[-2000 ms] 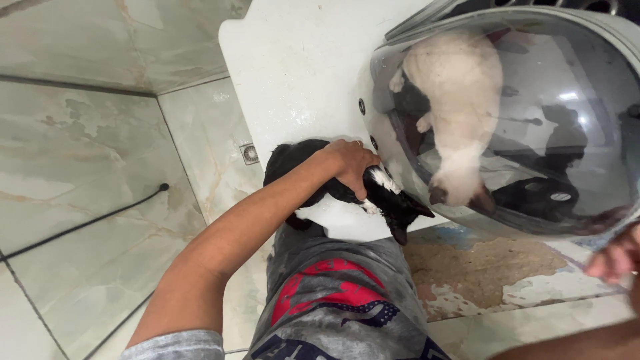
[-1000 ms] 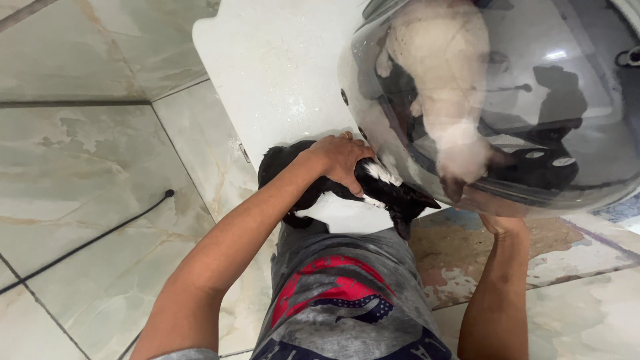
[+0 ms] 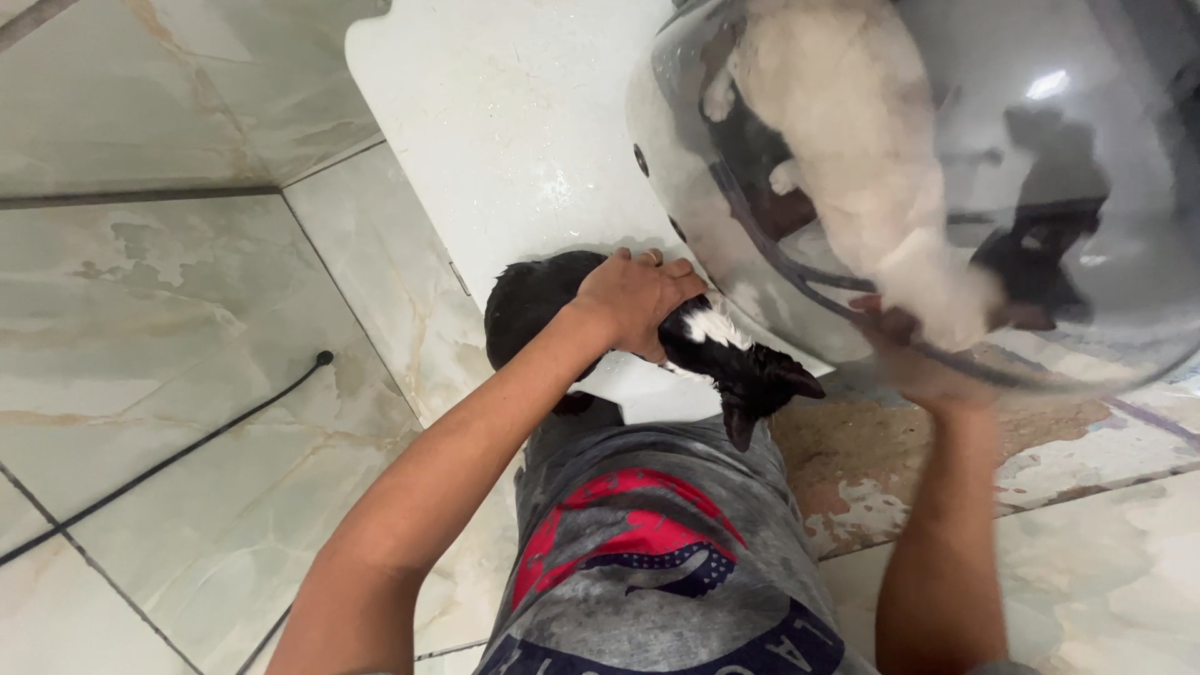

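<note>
My left hand (image 3: 642,300) is closed around the shoulders of a wet black-and-white cat (image 3: 759,380), which lies on a white plastic surface (image 3: 497,122) against my shirt, its head toward the right. A pale cat (image 3: 858,141) with darker ears is inside a carrier with a clear domed cover (image 3: 994,225), at the upper right. Blurred, my right hand (image 3: 923,356) is at the lower edge of the dome, close to the pale cat's head; its fingers show hazily and their grip cannot be made out. The dome also mirrors dark shapes.
Marbled tiled walls (image 3: 159,309) stand on the left, crossed by a thin black cable (image 3: 206,441). Below the dome lies a worn, patchy brown and white surface (image 3: 853,459). My grey shirt (image 3: 656,581) fills the lower middle.
My right hand has come from the far right edge to the dome's lower edge. My left hand has stayed on the black-and-white cat. The dome appears farther left in view than two seconds ago.
</note>
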